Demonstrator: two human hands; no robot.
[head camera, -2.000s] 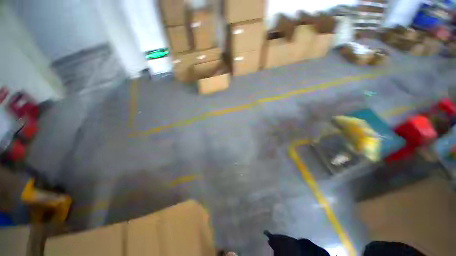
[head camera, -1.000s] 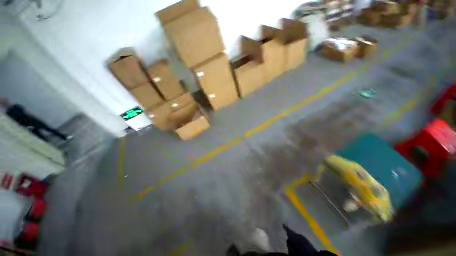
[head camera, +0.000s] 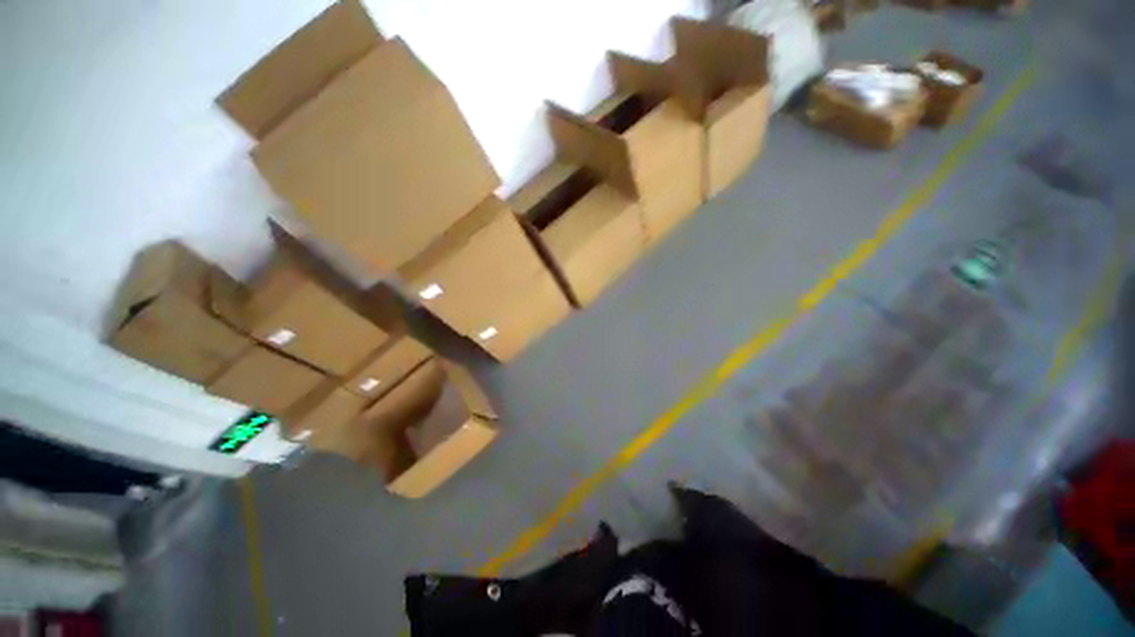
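Observation:
No hand can be made out; dark clothing (head camera: 747, 572) fills the bottom middle. Brown empty cartons (head camera: 585, 230) with raised flaps stand along the white wall. A large open carton (head camera: 373, 162) sits on top of labelled cartons (head camera: 479, 280) at centre left. A low open carton (head camera: 448, 454) lies on the floor in front of the stacks. More cartons (head camera: 299, 311) with small white labels are stacked at the left.
A yellow line (head camera: 716, 373) runs diagonally across the grey floor. Small boxes with pale contents (head camera: 871, 100) stand at the upper right. A green floor mark (head camera: 983, 264) shows at the right. A red object (head camera: 1108, 504) is at the right edge. A green sign (head camera: 242, 432) is low on the left wall.
The view has moved closer to the cartons along the wall and tilted. The yellow item and the floor cart have left the view. More of the dark clothing shows at the bottom.

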